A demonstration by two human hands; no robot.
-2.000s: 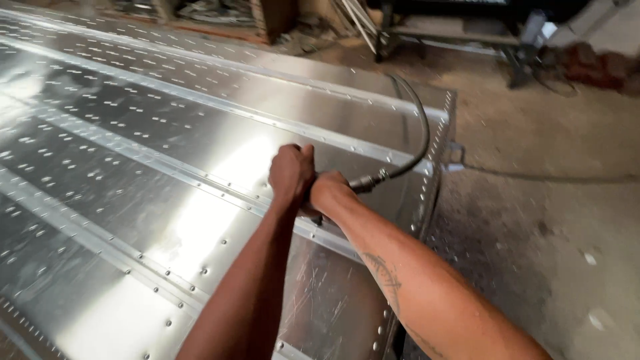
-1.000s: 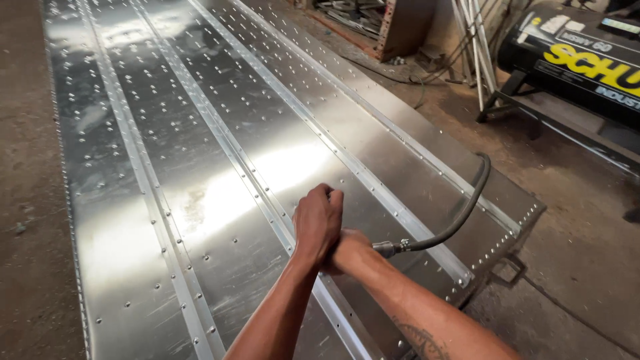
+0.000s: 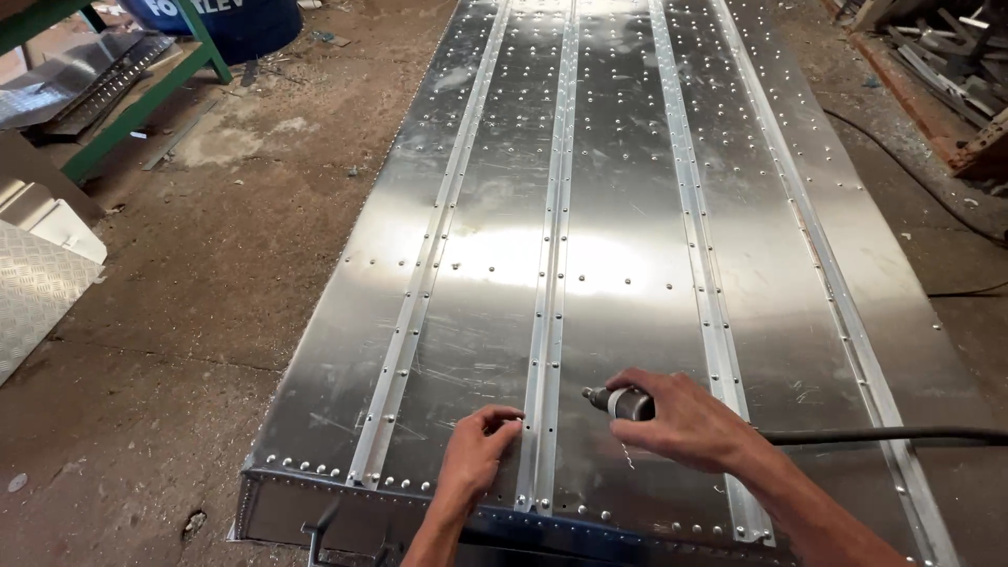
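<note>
A dark pneumatic hand tool point(image 3: 630, 404) with a light band and a narrow metal nose is gripped in my right hand point(image 3: 685, 417), its nose pointing left over the riveted aluminum panel point(image 3: 630, 339). A black air hose point(image 3: 874, 434) runs off to the right from behind that hand. My left hand point(image 3: 476, 453) is at the left side of a raised aluminum rib point(image 3: 543, 394), thumb and fingertips nearly together; whether something small is between them I cannot tell. Small dark holes show in the rib beside its fingertips, and domed rivets line the ribs and the panel's near edge.
A green-framed bench point(image 3: 142, 110) with metal sheets and a blue container point(image 3: 216, 24) stand at the upper left. Tread plate point(image 3: 39, 291) lies at the far left. Metal scraps point(image 3: 945, 63) fill a holder at the upper right. A metal handle point(image 3: 319, 531) juts from the panel's near side.
My hands were together on the tool and are now apart, the right one holding it and the left one at a rib. The view has turned strongly.
</note>
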